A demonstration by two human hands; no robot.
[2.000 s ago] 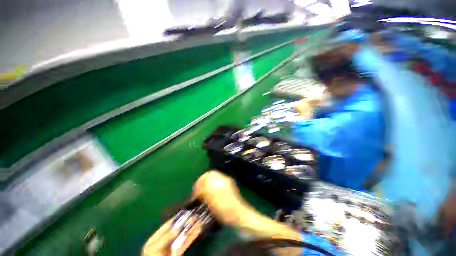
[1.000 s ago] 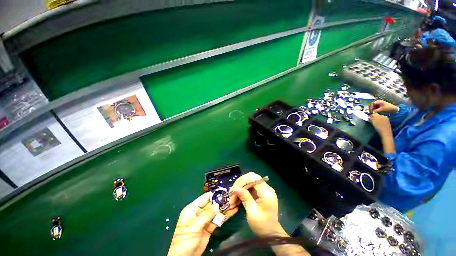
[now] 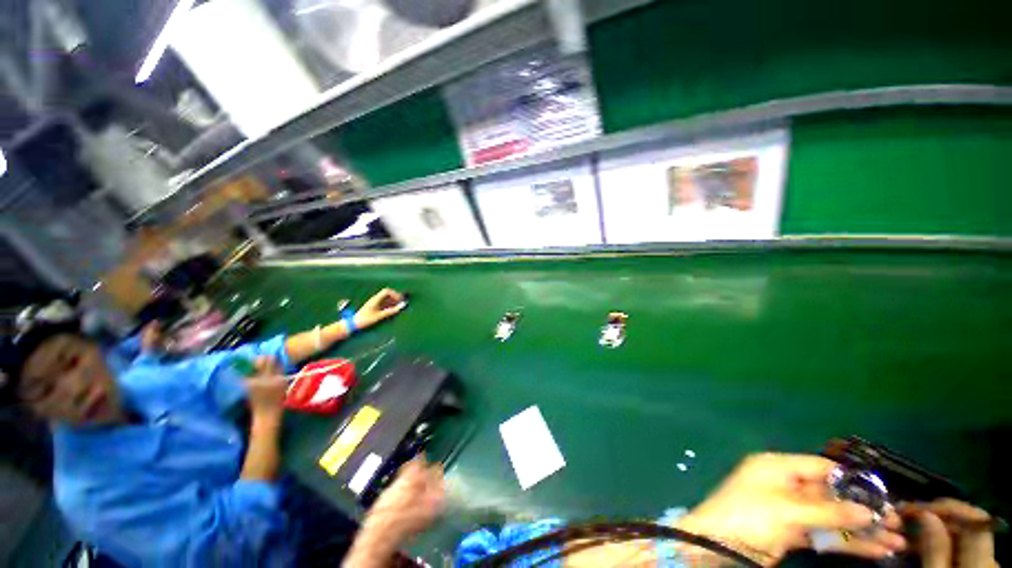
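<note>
My left hand (image 3: 782, 501) is at the lower right and is shut on a small round silver and dark unit (image 3: 861, 488), held in the fingertips. A pale tab shows under the unit. My right hand (image 3: 952, 535) is at the lower right corner, cut off by the bottom edge, with its fingertips close to the unit's right side. A short tan end, seemingly of the tweezers (image 3: 990, 521), shows at its fingers; the rest is hidden. A black parts box (image 3: 893, 466) lies just behind the hands, partly covered by them.
Two small units (image 3: 613, 330) lie on the green belt (image 3: 710, 366). A white card (image 3: 532, 447) lies left of my hands, near a black box (image 3: 394, 416) and a red pouch (image 3: 322, 386). A coworker in blue (image 3: 167, 444) reaches over the belt. Another blurred hand (image 3: 408, 508) is nearer.
The view has swung left, so my hands now show at the lower right. The black tray stack has left the picture; the coworker at left and white card have come in. The round unit stays in my left hand.
</note>
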